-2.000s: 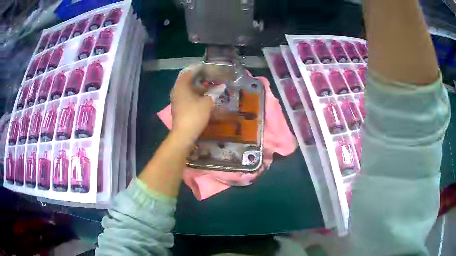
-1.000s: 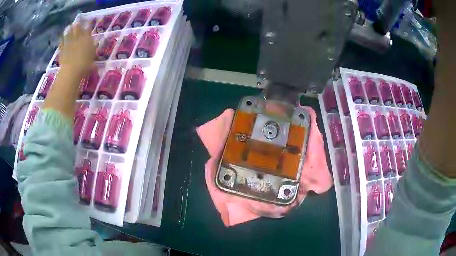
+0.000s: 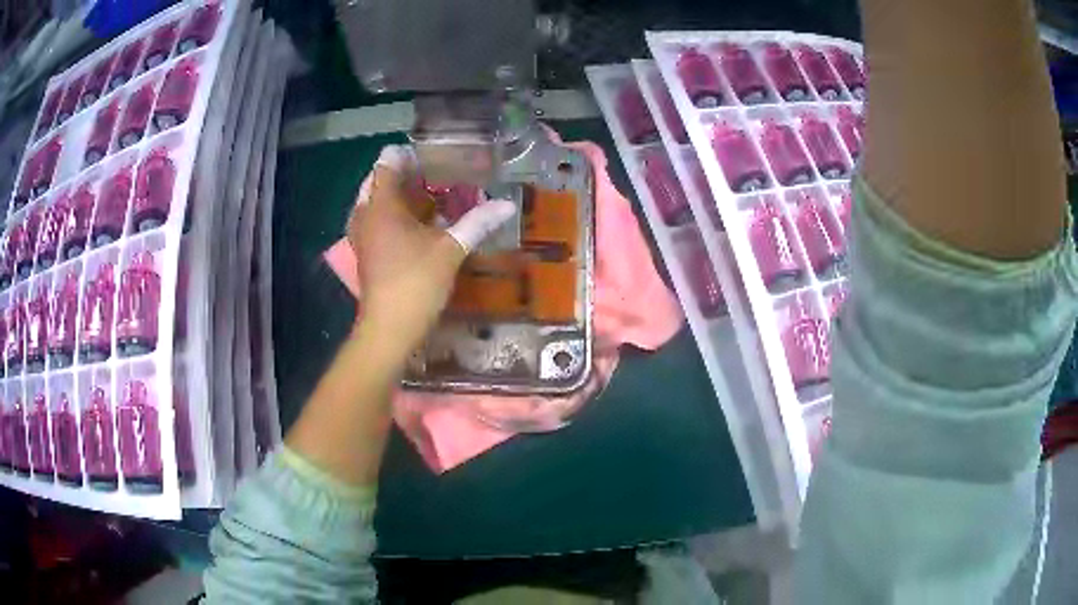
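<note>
My left hand [image 3: 408,236], with white finger cots, is at the press, thumb and fingers around a pink bottle [image 3: 455,199]. The bottle is under the grey press head [image 3: 437,45] and mostly hidden by my fingers. The silver press base [image 3: 491,360] holds orange pads [image 3: 551,290]; its locating fixture is partly covered by my hand. My right forearm rises at the right, and my right hand is beyond the top edge.
A stack of white blister trays [image 3: 166,266] with pink bottles stands at the left, with an empty pocket near its upper part. More trays [image 3: 757,213] with bottles stand at the right. A salmon-pink cloth [image 3: 632,278] lies under the base on the dark green bench top [image 3: 591,485].
My left hand has moved from the upper part of the left tray to the press and now holds a bottle there. The whole view has shifted, with the press now further left.
</note>
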